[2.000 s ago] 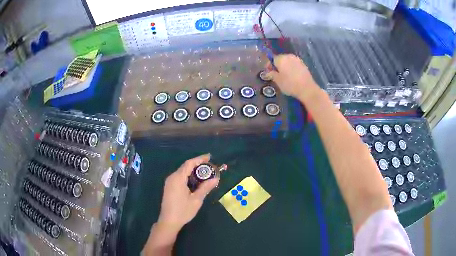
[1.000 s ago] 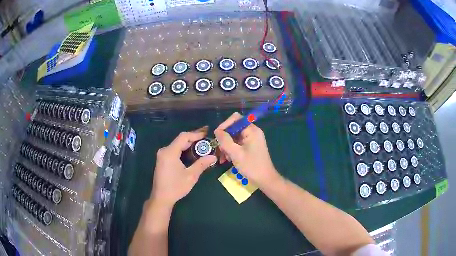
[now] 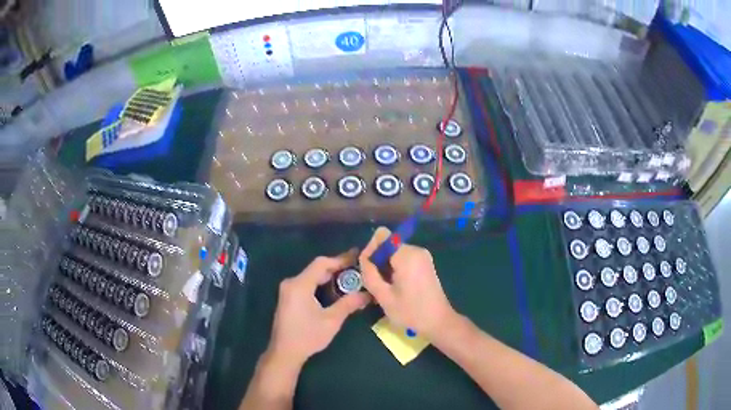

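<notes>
My left hand (image 3: 308, 308) holds a round component (image 3: 349, 280) between thumb and fingertips, its silver-white face up, above the green mat. My right hand (image 3: 409, 288) grips the blue wired pen tool (image 3: 396, 240) with a red spot; a thin red lead runs back from it. The right fingertips are at the right side of the component; the tool's tip is hidden by the fingers. A yellow sticker sheet (image 3: 401, 343) lies below my right hand, partly covered, with a blue dot showing.
The centre tray (image 3: 272, 120) holds discs in rows. Blister trays with discs on edge (image 3: 204, 280) stand left. The right tray (image 3: 689, 280) holds flat discs. Empty ribbed trays (image 3: 593, 104) stand rear right. Sticker sheets (image 3: 140, 116) on a blue holder lie rear left.
My right hand has come from the centre tray's right end to the component, with the pen tool. It now covers more of the yellow sheet. My left hand still holds the component.
</notes>
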